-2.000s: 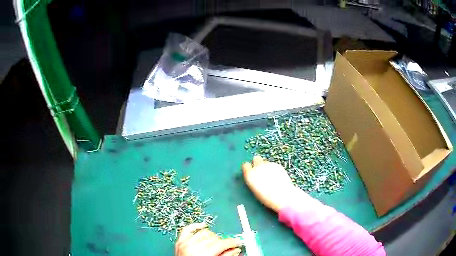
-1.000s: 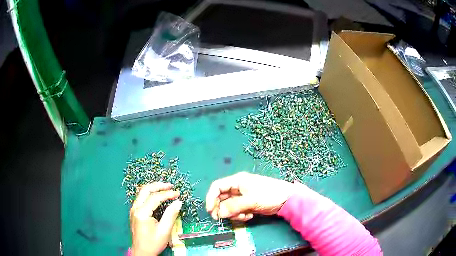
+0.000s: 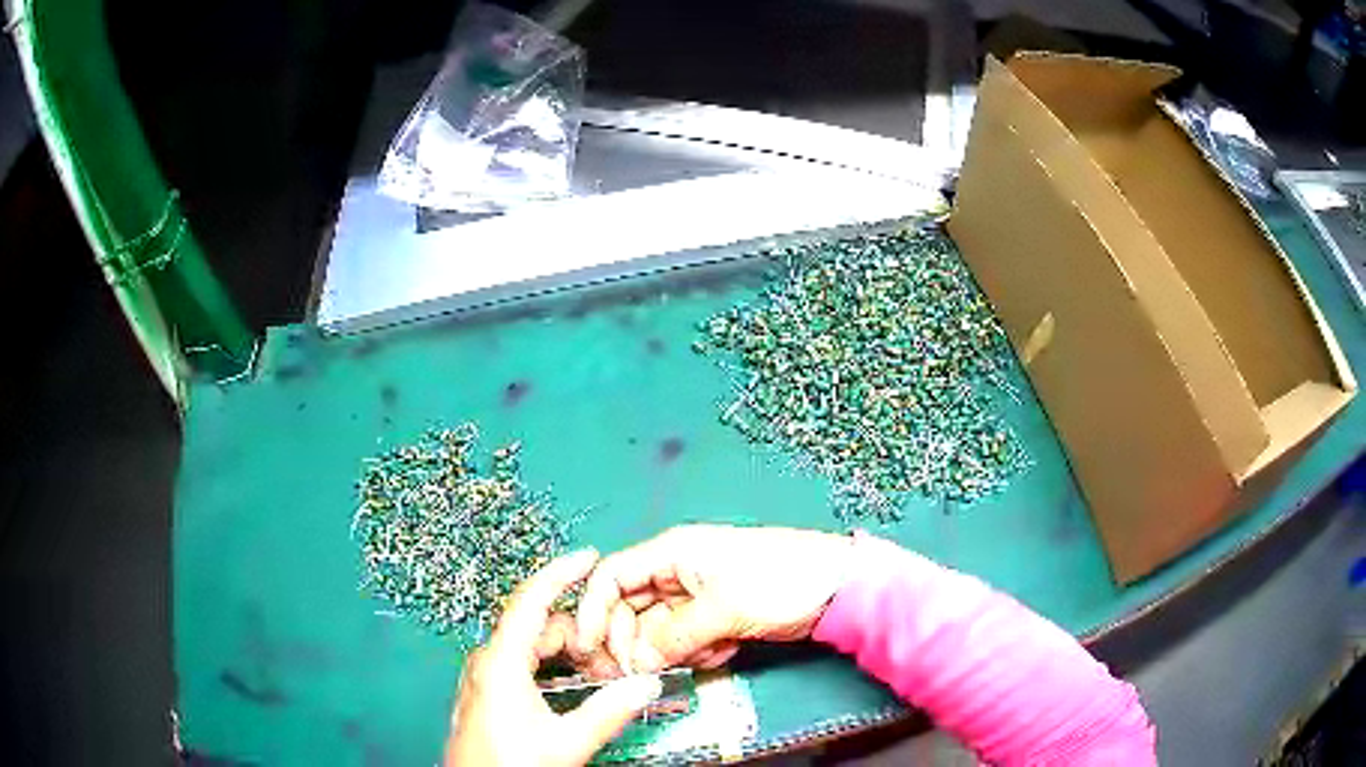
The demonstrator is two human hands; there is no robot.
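Observation:
A small green circuit board (image 3: 659, 734) in its pale holder (image 3: 719, 716) lies at the bench's front edge, largely hidden by my hands. My right hand (image 3: 689, 602) is over the board with its fingers bent and fingertips together; whether a component is between them cannot be seen. My left hand (image 3: 539, 674) is at the board's left side, thumb and fingers curved around its back edge, close to my right fingertips. A smaller pile of leaded components (image 3: 450, 525) lies behind my left hand. A larger pile (image 3: 876, 367) lies behind and right of my right hand.
An open brown cardboard box (image 3: 1109, 345) stands right of the larger pile. A silver-grey frame (image 3: 629, 210) lies at the back with a crumpled clear plastic bag (image 3: 495, 120) on it. A green post (image 3: 128, 195) rises at the left edge of the green bench mat (image 3: 285, 495).
My right hand has come from the larger pile to the board. In the last second my left hand moved right, closer to my right fingertips, covering more of the board. The view has tilted down.

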